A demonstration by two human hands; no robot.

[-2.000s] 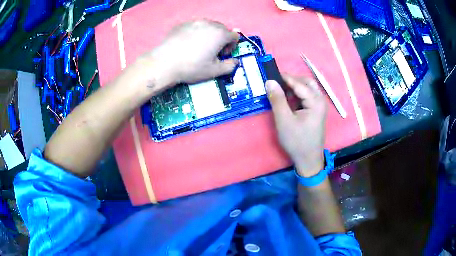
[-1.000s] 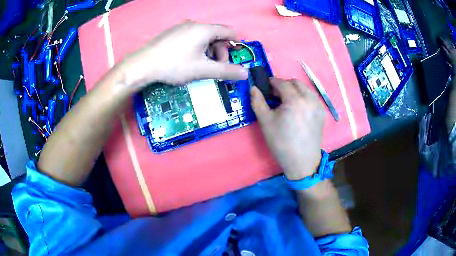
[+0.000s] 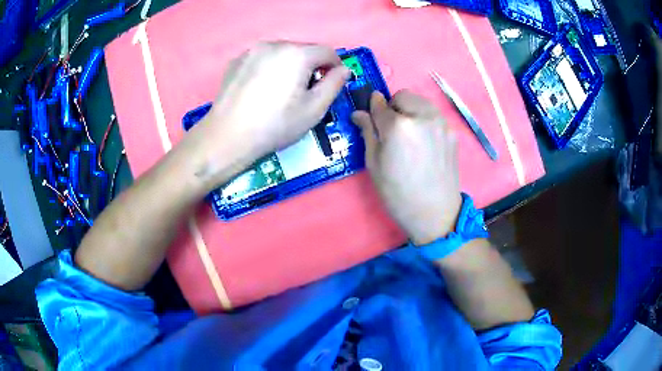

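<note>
A blue front housing [image 3: 283, 190] lies tilted on the pink mat, open side up. Its main circuit board [image 3: 250, 181] is partly under my left forearm, with a white pad [image 3: 301, 156] beside it. A small green circuit board [image 3: 353, 67] sits in the far right corner. My left hand [image 3: 272, 90] is over the housing, fingertips pinched near the small board; what they hold is too small to tell. My right hand [image 3: 414, 156] has its fingers on a dark battery pack [image 3: 361, 100] at the housing's right end, partly hidden by the fingers.
Tweezers [image 3: 468, 119] lie on the pink mat [image 3: 312, 250] right of my right hand. Blue batteries with thin leads [image 3: 65, 94] are piled at left. Another open unit [image 3: 562, 90] lies on clear film at right. Blue covers [image 3: 526, 11] are at the top right.
The dark battery pack has moved from the housing's right edge inward and now sits lower. My left fingers have come together near the small board. The view has shifted slightly.
</note>
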